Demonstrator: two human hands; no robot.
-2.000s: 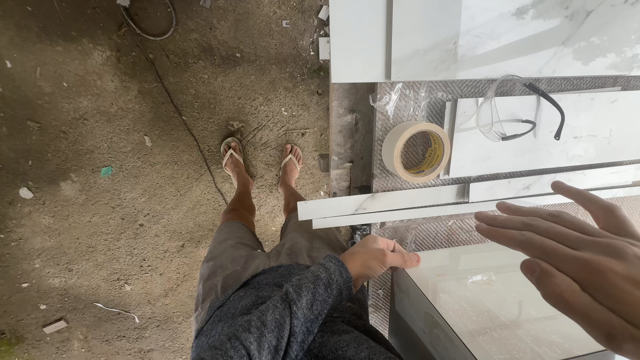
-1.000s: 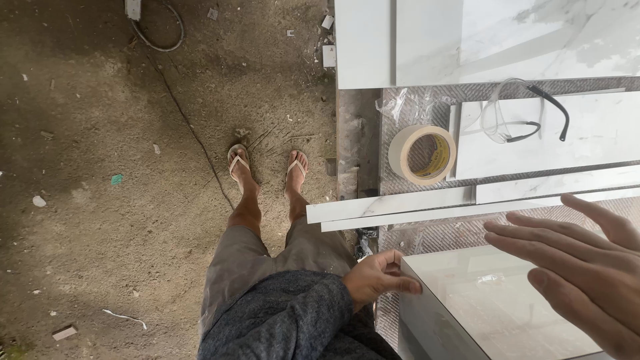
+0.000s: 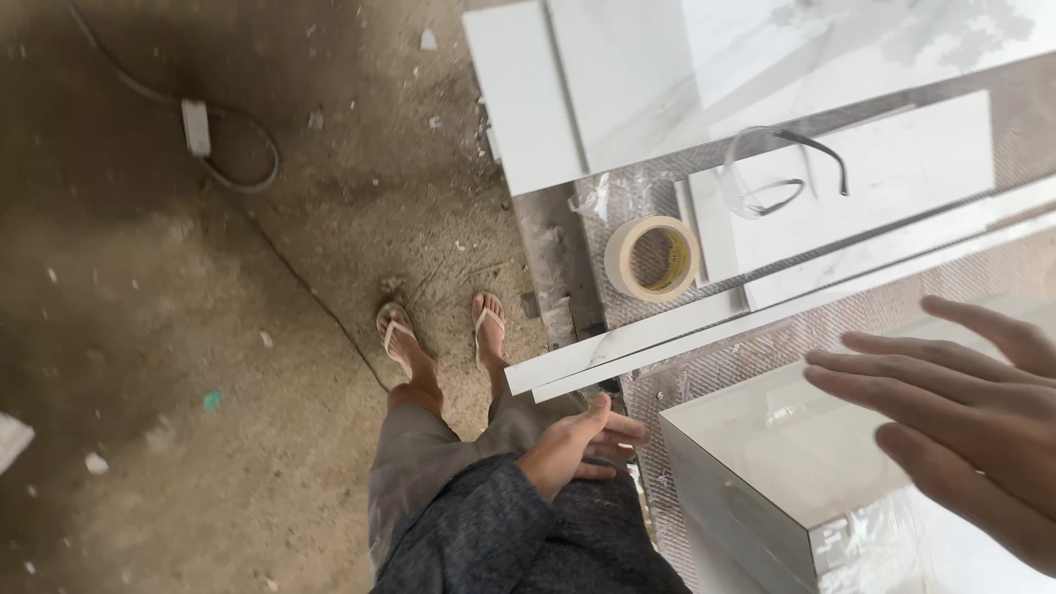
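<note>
My left hand is in front of my torso, its fingers loosely apart and empty, just left of the near corner of a box-shaped piece faced with glossy pale tile. Over this piece, at the right edge, my right hand is spread with nothing in it. Two narrow white marble-look tile strips lie side by side beyond the hands. A roll of masking tape sits on the textured covering behind them. Clear safety glasses with dark temples rest partly on a white tile piece.
Large white marble-look slabs lie on the far part of the work surface. Crumpled clear plastic is near the tape. On the rough floor are my sandalled feet, a cable with a white box-shaped fitting and scattered chips.
My left hand has drawn back from the corner of the tiled piece, and its fingers have spread. My right hand remains spread over the piece. The view has turned.
</note>
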